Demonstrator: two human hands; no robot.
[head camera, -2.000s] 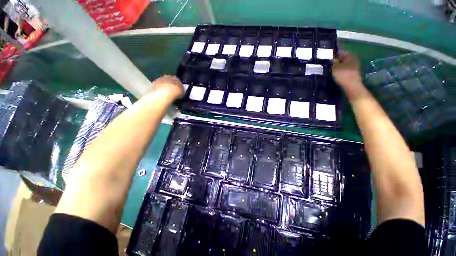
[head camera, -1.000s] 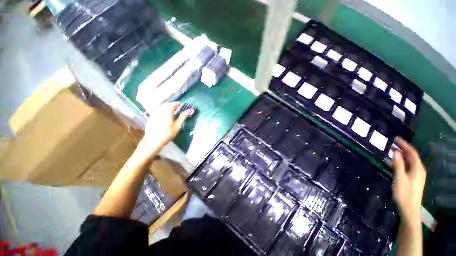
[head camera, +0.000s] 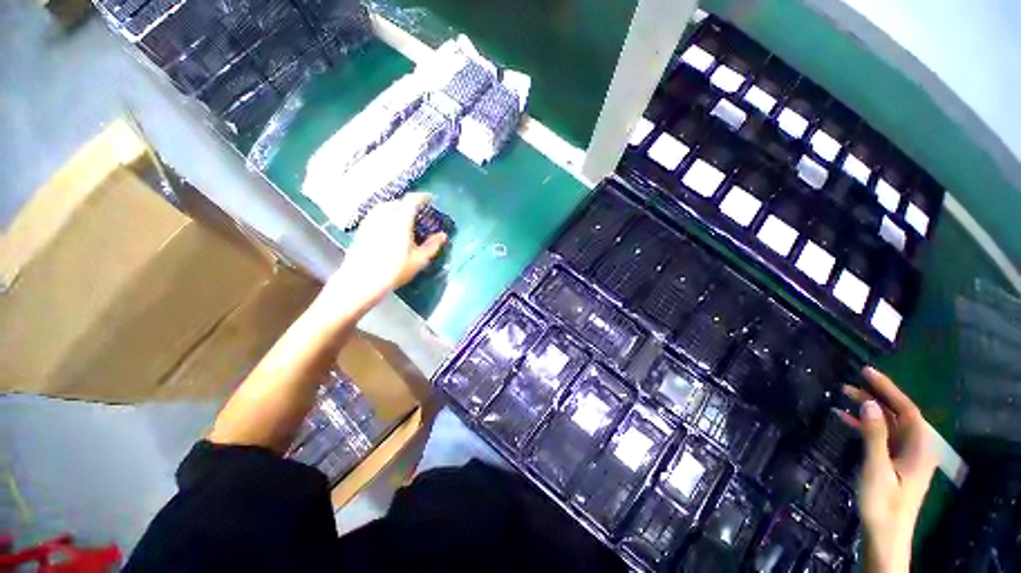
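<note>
My left hand (head camera: 394, 241) is closed around a short dark striped handful of parts (head camera: 432, 227), just in front of the supply stacks (head camera: 392, 146) on the green mat. My right hand (head camera: 888, 437) is over the right edge of the near black tray (head camera: 593, 325), fingers apart, with nothing seen in it. The near tray's pockets look black, with bright patches in several that may be glare. The filled tray (head camera: 773, 185) lies beyond it, with rows of white squares in its pockets.
Stacked black trays (head camera: 224, 45) stand at the upper left. A metal post (head camera: 640, 84) rises behind the near tray. Open cardboard cartons (head camera: 123, 280) are below the bench's left edge. A tiny square piece (head camera: 499, 251) lies on the mat. Another dark tray (head camera: 991, 347) is at the right.
Since the first frame the view has swung left and my left hand has moved from the far tray to the supply stacks. My right hand has moved from the far tray to the near tray.
</note>
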